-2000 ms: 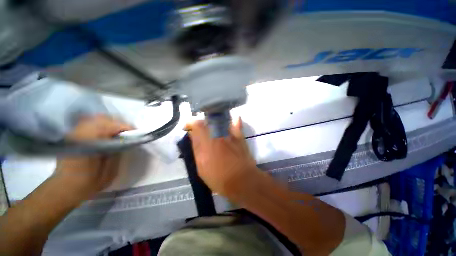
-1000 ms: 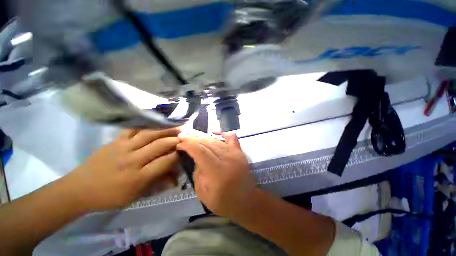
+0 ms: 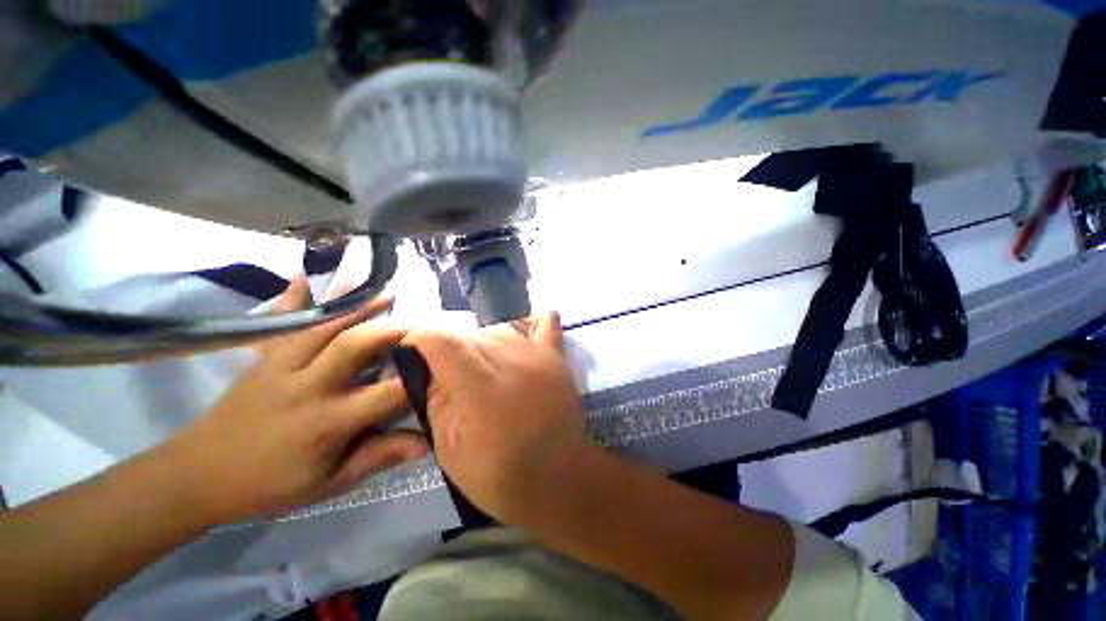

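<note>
A narrow black binding strip (image 3: 414, 379) runs from the lap up between my hands towards the needle area (image 3: 454, 250) of the sewing machine. My right hand (image 3: 503, 406) is on the strip with thumb and fingers just below the needle area. My left hand (image 3: 318, 400) lies beside it, its fingers flat over a white fabric panel (image 3: 136, 238) with a black patch (image 3: 246, 279). The fingertips nearly meet. The exact stitching point is hidden by glare and machine parts.
The machine head (image 3: 728, 85) spans the top, with a grey ribbed knob (image 3: 431, 146) and a curved metal guard (image 3: 158, 337). Right of the needle lie black scraps (image 3: 837, 285), shears with black loop handles (image 3: 922, 309) and a red-handled tool (image 3: 1041, 218). A blue crate (image 3: 988, 443) stands below right.
My left hand came from farther left to beside my right hand, and its fingers now spread over the fabric. A black patch now shows on the panel at left. The camera view has shifted.
</note>
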